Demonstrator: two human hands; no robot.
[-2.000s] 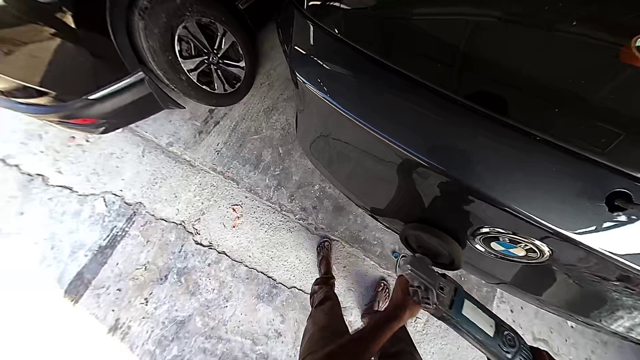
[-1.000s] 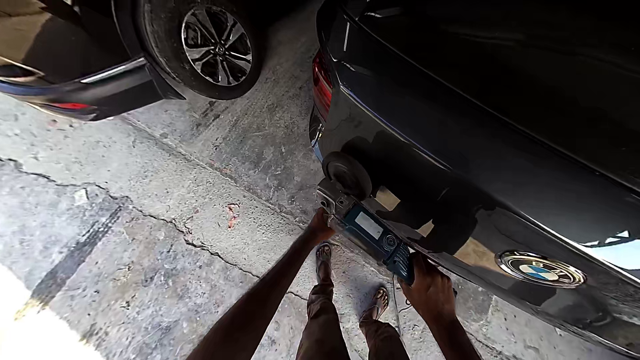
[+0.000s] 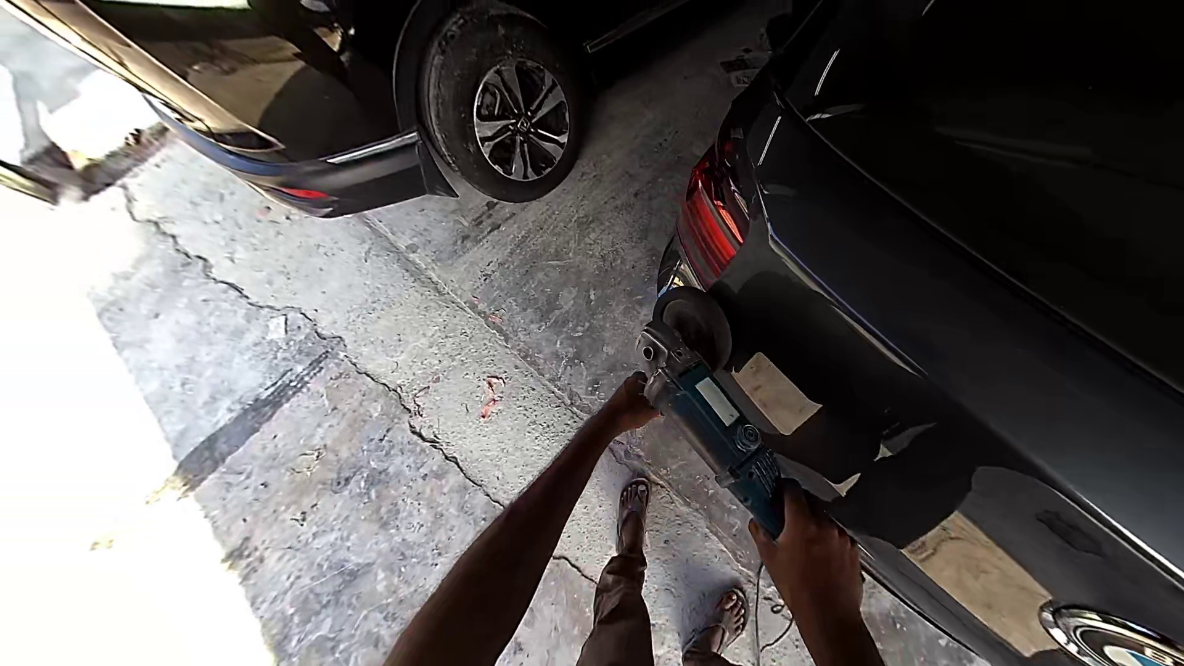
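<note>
A teal rotary polisher point(image 3: 717, 421) with a round dark pad point(image 3: 696, 326) is held between my hands. Near its metal head, my left hand point(image 3: 635, 403) grips the front, partly hidden by the tool. My right hand point(image 3: 807, 546) is closed around the rear handle. The pad lies against or very close to the dark car's rear panel point(image 3: 888, 416), just below the red tail light point(image 3: 714, 217); exact contact cannot be told. A round badge point(image 3: 1115, 638) shows at the lower right edge.
Another dark car, with its rear wheel point(image 3: 523, 120) and bumper point(image 3: 370, 180), stands at the upper left. Cracked concrete point(image 3: 351, 370) lies between. A cable point(image 3: 760, 606) hangs near my sandalled feet point(image 3: 633, 509).
Two seconds ago the polisher was beside the badge; it has moved left along the panel to the tail light. My left hand, not distinguishable at first, now shows at its head.
</note>
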